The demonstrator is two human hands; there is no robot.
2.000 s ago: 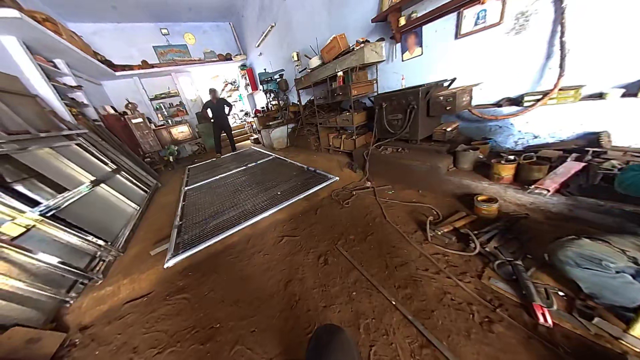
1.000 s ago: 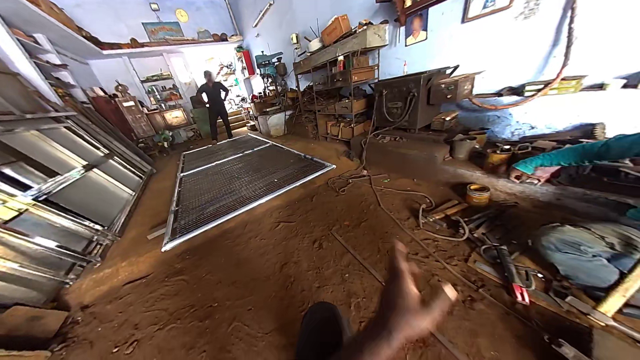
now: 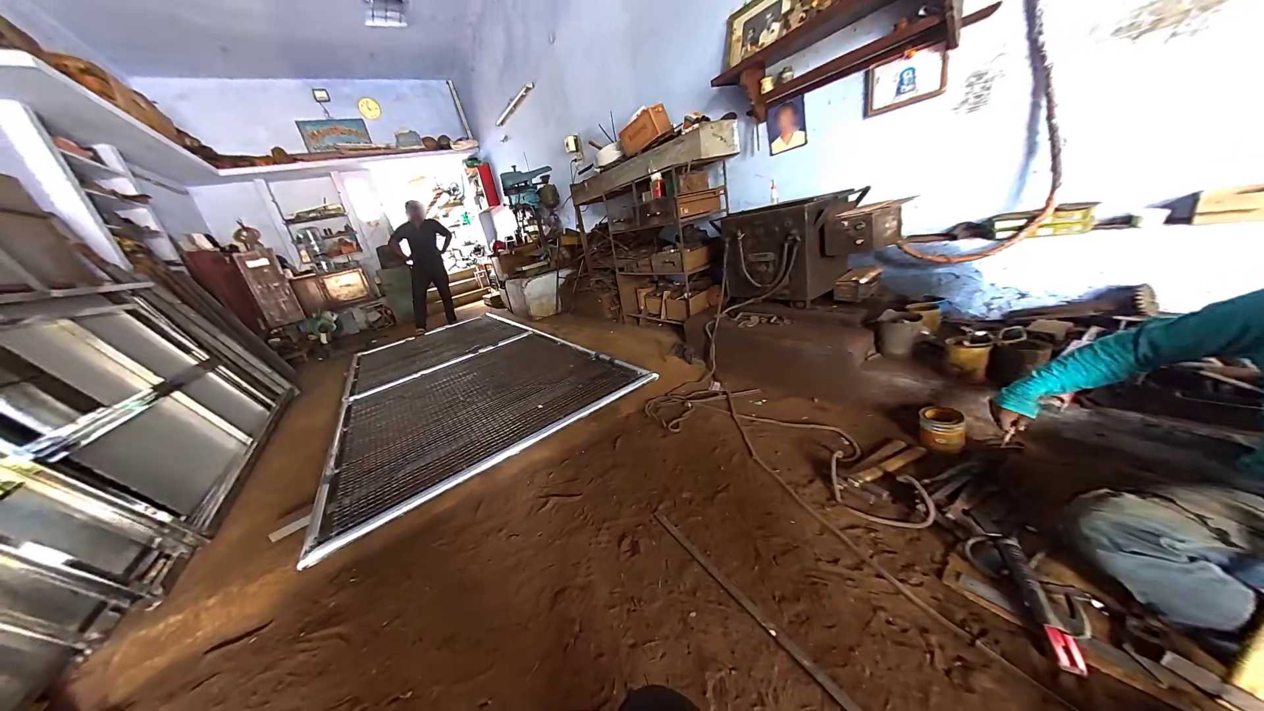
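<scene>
Neither of my hands shows in the head view now. At the bottom edge a dark rounded shape (image 3: 659, 699) pokes into view. A metal-framed wire mesh panel (image 3: 474, 420) lies flat on the dirt floor. Nearer, a thin flat metal bar (image 3: 746, 604) runs along the ground, with a cable (image 3: 790, 491) to its right. At the right a co-worker's arm in a teal sleeve (image 3: 1136, 351) reaches down, the hand close to tools beside a yellow tin (image 3: 942, 430). A tool with red jaws or grips (image 3: 1047, 612) rests on the ground.
Metal frames (image 3: 148, 415) lean along the left. A person in dark clothes (image 3: 427, 259) stands behind the panel. Shelving (image 3: 681, 217) and a welding machine or similar metal cabinet (image 3: 790, 247) line the right wall. Wooden pieces (image 3: 889, 460) and crumpled blue cloth (image 3: 1165, 558) lie at right.
A bare hand seen at the lower middle one second ago is out of view now. The teal-sleeved arm, absent two seconds ago, has come in from the right and reaches farther left and down.
</scene>
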